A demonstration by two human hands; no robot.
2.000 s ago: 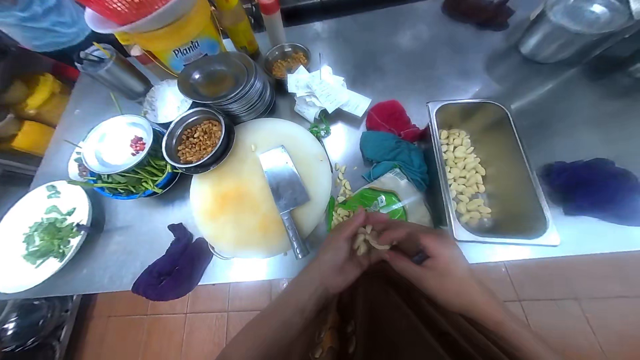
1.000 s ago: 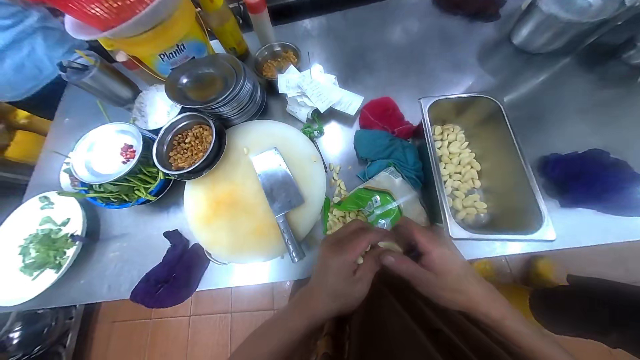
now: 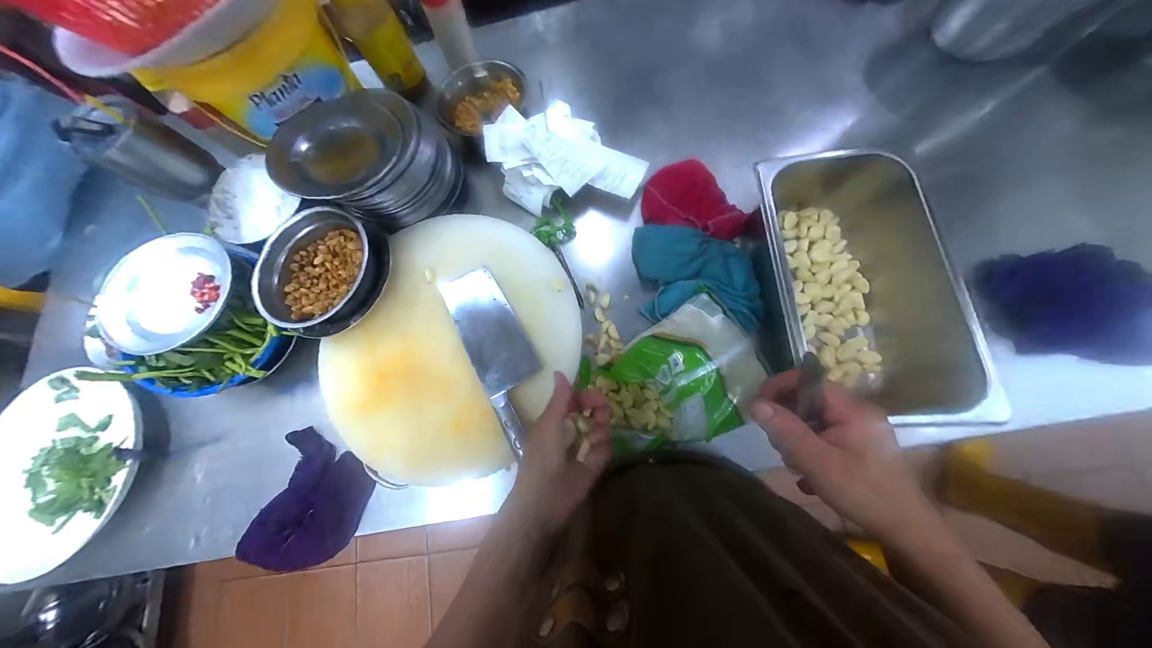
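My left hand [image 3: 567, 454] is curled around several pale peeled garlic cloves, beside the cleaver's handle and the plastic bag. My right hand [image 3: 832, 432] is near the lower left corner of the steel pan [image 3: 936, 297], with a small dark blade, blurred, between thumb and fingers. Pale cloves [image 3: 823, 288] lie along the pan's left side. Between my hands, the green and clear plastic bag [image 3: 688, 369] is open, with more cloves [image 3: 634, 405] at its mouth. A cleaver [image 3: 490, 333] lies flat on the round white cutting board [image 3: 396, 387].
Red [image 3: 691, 198] and teal [image 3: 697, 265] cloths lie left of the pan; purple cloths [image 3: 306, 508] lie on both sides. Bowls, stacked metal plates [image 3: 405, 171], a plate of herbs [image 3: 72, 477] and paper slips [image 3: 562, 153] crowd the left and back. A person's legs [image 3: 1035, 504] show at lower right.
My hands were together over the table's front edge; now they are apart, the right one having moved right toward the pan. The person's legs at lower right were not visible two seconds ago.
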